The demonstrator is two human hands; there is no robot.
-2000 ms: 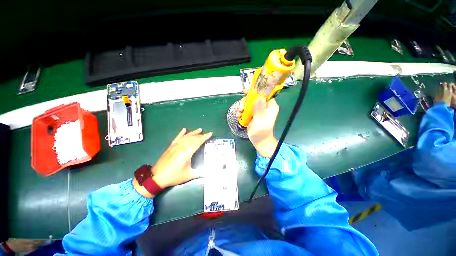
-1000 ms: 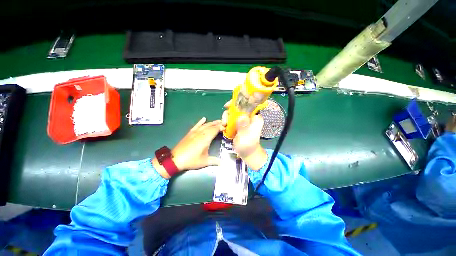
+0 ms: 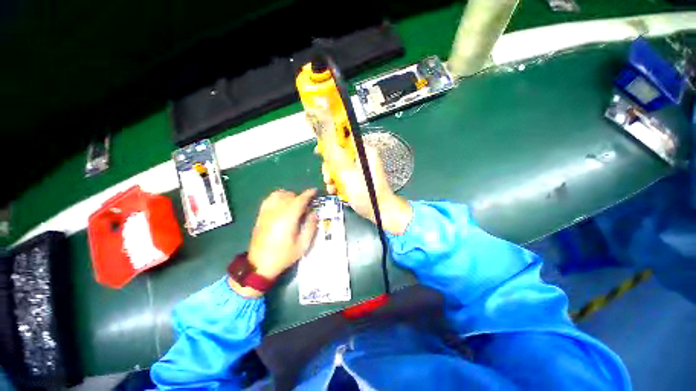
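Note:
A silver-white phone assembly (image 3: 326, 260) lies flat on the green mat in front of me. My left hand (image 3: 281, 233) rests at its upper left edge, fingers bent near its top end; whether it grips the phone is unclear. My right hand (image 3: 374, 187) holds the yellow electric screwdriver (image 3: 330, 122) upright over the phone's top end. The screwdriver's tip is hidden by my hand. Its black cord (image 3: 370, 183) hangs down across my right hand. The round dotted screw plate (image 3: 391, 159) lies just right of the screwdriver, partly behind my hand.
A red bin (image 3: 103, 248) with white pieces stands left, beside a phone unit (image 3: 202, 188). Another unit (image 3: 404, 89) lies by the taped post (image 3: 479, 34). A black carrier tray (image 3: 282, 80) lies on the belt, a parts tray (image 3: 32, 305) far left, a blue bin (image 3: 650, 75) right.
The screwdriver moved from over the screw plate to the phone's top end and now stands more upright. My left fingers have curled in. The whole view has shifted and tilted.

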